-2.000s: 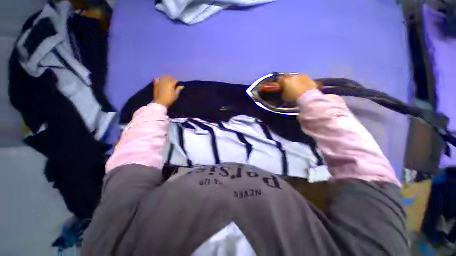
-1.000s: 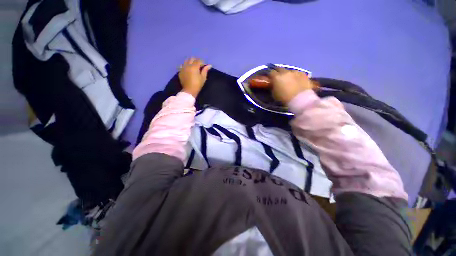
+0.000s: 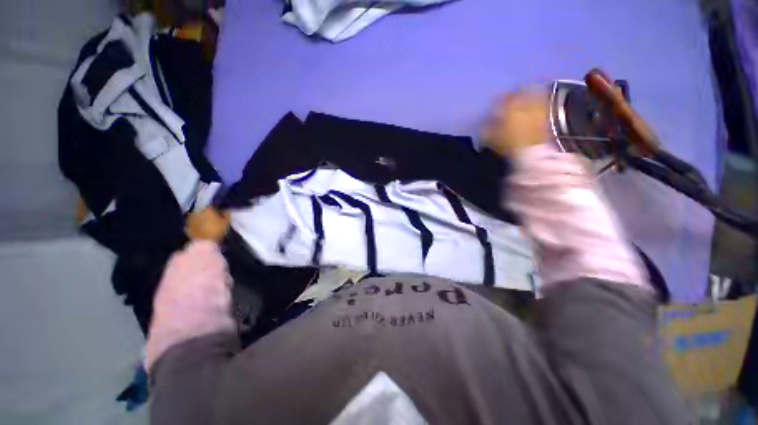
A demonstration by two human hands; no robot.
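Observation:
The black and white garment (image 3: 391, 224) lies at the near side of the table, its black cloth along the far side and white panels with dark lines nearest me. My left hand (image 3: 208, 224) is closed on the garment's left edge, which is pulled out to the left. My right hand (image 3: 517, 123) is blurred, just left of the iron and above the garment's right part; its fingers are unclear. The steam iron (image 3: 586, 120) stands at the right with its reddish-brown handle free of my hand.
The table is padded in purple-blue cloth (image 3: 465, 58). A pale garment (image 3: 349, 17) lies at its far edge. A black and white heap (image 3: 141, 141) hangs at the left. The iron's dark hose (image 3: 690, 184) runs right. A cardboard box (image 3: 706, 336) is at lower right.
The iron has moved right and my right hand has let go of it. My left hand has moved left and nearer me, pulling the garment's left edge with it.

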